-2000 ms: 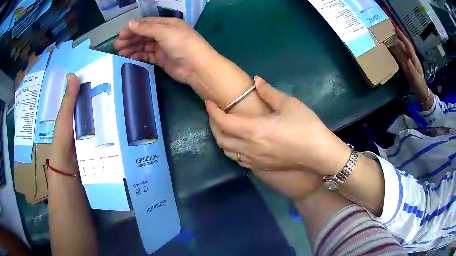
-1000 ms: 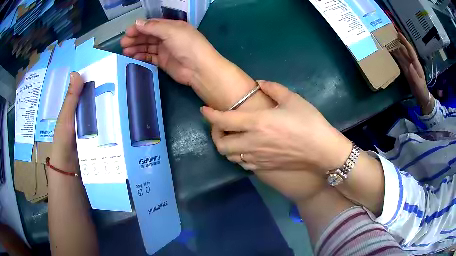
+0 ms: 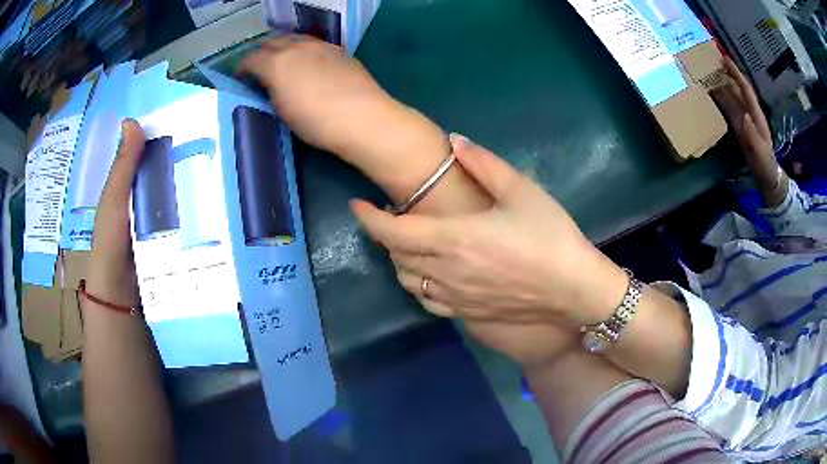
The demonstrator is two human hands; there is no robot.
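Note:
A light blue and white printed carton stands out from the bench edge, partly opened, with a long blue flap hanging at its lower right. My left hand holds its left side, thumb on the printed face. My right hand is back up at the carton's top end, beside a raised blue flap. Its fingers are blurred, so their grip is unclear. A co-worker's hand lies around my right forearm by the bangle.
Flat carton blanks lie at the left, behind my left hand. More blanks lie at the upper right near another hand. A vented metal case is at the far right. An upright carton stands at the back of the green bench.
My right hand has turned from palm showing to back up and bent toward the carton top, where a flap now stands out. The carton has shifted slightly. The co-worker's hand remains on my forearm.

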